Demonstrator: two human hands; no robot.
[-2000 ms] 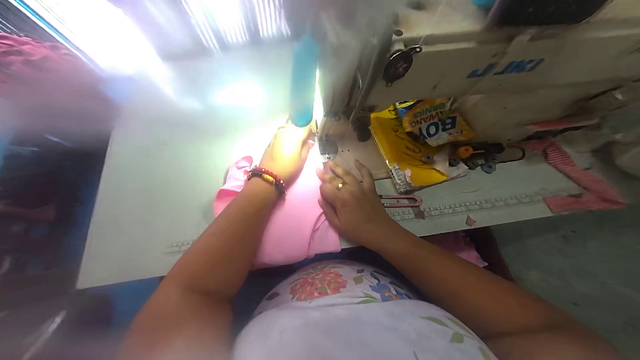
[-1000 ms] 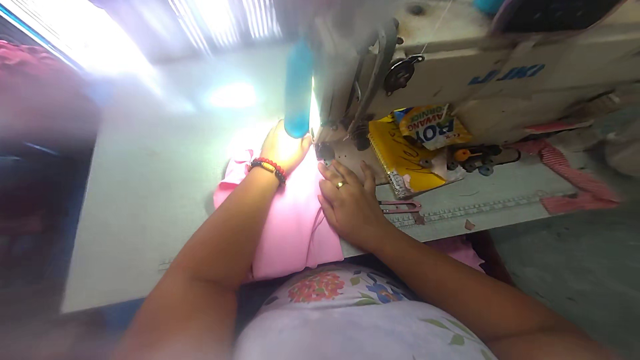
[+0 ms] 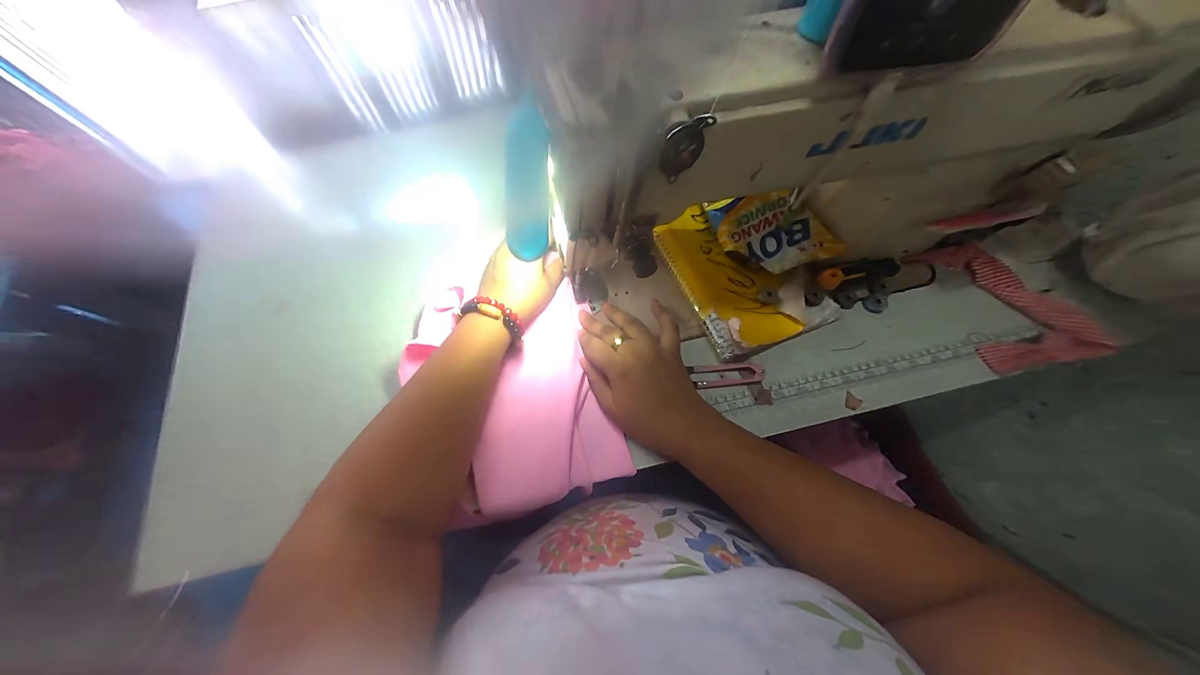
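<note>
Pink fabric (image 3: 534, 422) lies at the front of the white sewing table, running from the table edge up to the needle area of a Juki sewing machine (image 3: 862, 141). My left hand (image 3: 520, 286), with beaded bracelets at the wrist, rests on the fabric's far part, left of the presser foot (image 3: 592, 286); glare and a blue object (image 3: 528, 187) in front hide some of its fingers. My right hand (image 3: 633, 366), with a ring, lies flat near the fabric's right edge, just in front of the foot, its fingers a little apart. The needle itself cannot be made out.
Right of my right hand are pink thread snips (image 3: 729, 376), a measuring tape (image 3: 872, 366) along the table edge, a yellow spiral notebook (image 3: 722, 291) with a snack packet (image 3: 773, 230) on it, and bobbins (image 3: 867, 291). A red striped cloth strip (image 3: 1041, 309) hangs near the right end.
The pink fabric's near end lies differently, with more folds by the table edge. Both hands stay at about the same place by the presser foot.
</note>
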